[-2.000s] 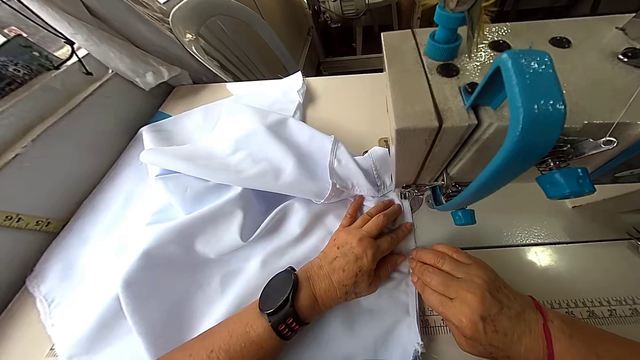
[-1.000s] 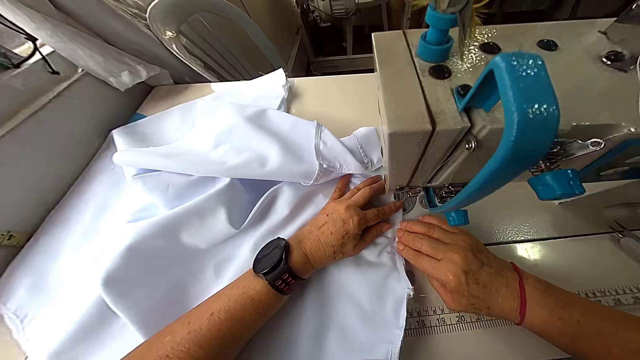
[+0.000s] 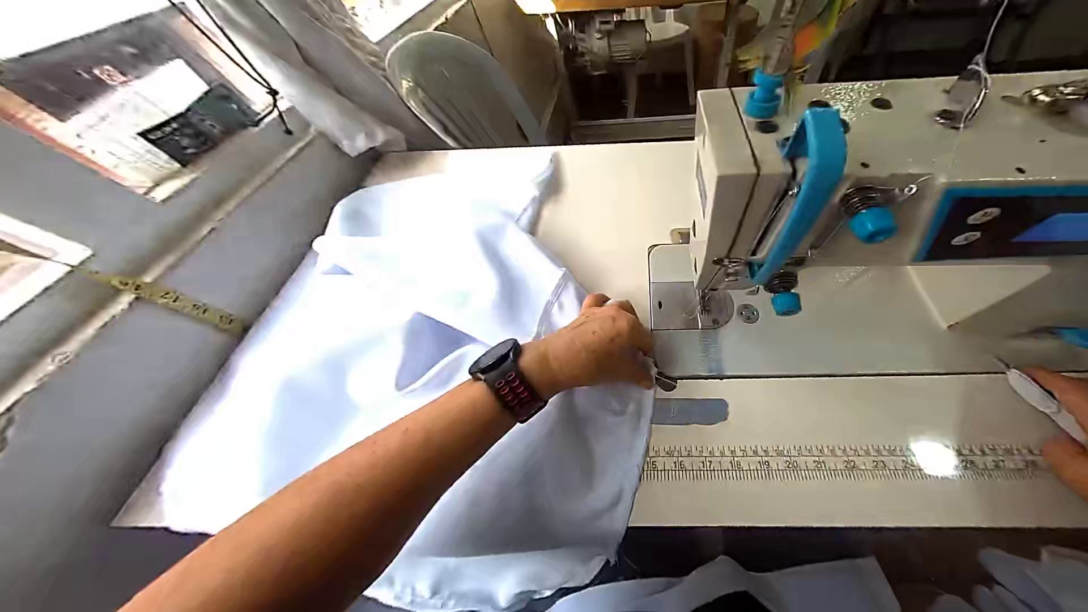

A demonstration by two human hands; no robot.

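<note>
White fabric [image 3: 408,340] lies spread over the left part of the sewing table and hangs over its front edge. My left hand [image 3: 599,344], with a dark watch at the wrist, is closed on the fabric's right edge, left of the needle plate [image 3: 676,297]. The industrial sewing machine [image 3: 739,178] has its presser foot [image 3: 704,302] above the plate with no fabric beneath it. At the far right my right hand [image 3: 1067,416], cut by the frame edge, holds a small white-handled tool with a pointed metal tip [image 3: 1033,395], its kind unclear.
A ruler tape [image 3: 841,463] runs along the table front. A yellow measuring tape [image 3: 170,297] hangs on the wall at left. Behind the table stands a plastic chair [image 3: 450,85]. More white fabric [image 3: 816,586] lies below the front edge. A blue object [image 3: 1073,336] is at far right.
The fabric has come out from the presser foot and moved left with my left hand. My right hand has left the fabric, moved far right and taken hold of the small tool. The view has shifted.
</note>
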